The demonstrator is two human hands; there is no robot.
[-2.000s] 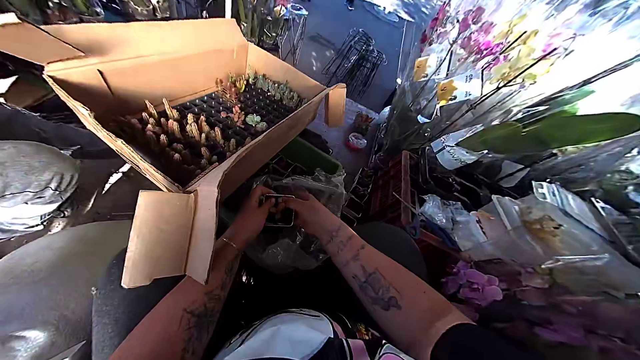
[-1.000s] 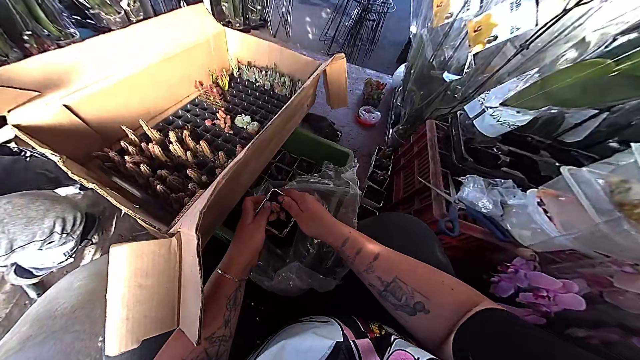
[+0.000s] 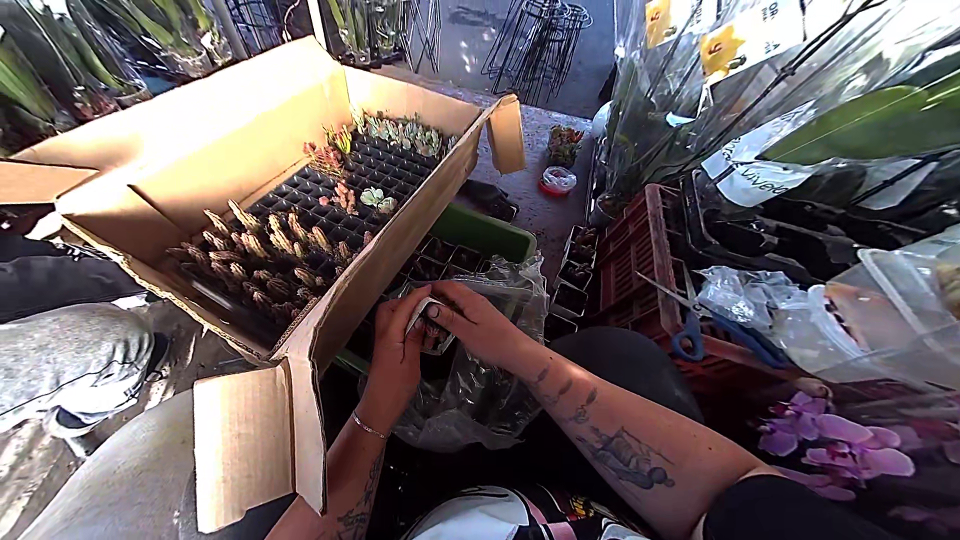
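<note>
My left hand grips the left side of a small square plant pot with a pale rim. On its right side my right hand holds the same pot, the thumb over its top, where dark soil or plant matter shows. Below both hands lies a clear plastic bag with dark contents. Just beyond them stand small pots in a green tray. To the left, an open cardboard box holds a black cell tray with small cacti and succulents.
At right are a red plastic crate, blue-handled scissors, clear plastic tubs and wrapped orchids. A red-rimmed small tub sits on the tabletop. A person's grey-clad leg is at left; wire stands are behind.
Both hands stay at the small pot over the bag. It now appears more tilted, with its pale side showing between my fingers. The view has shifted closer to the box since the earliest frame.
</note>
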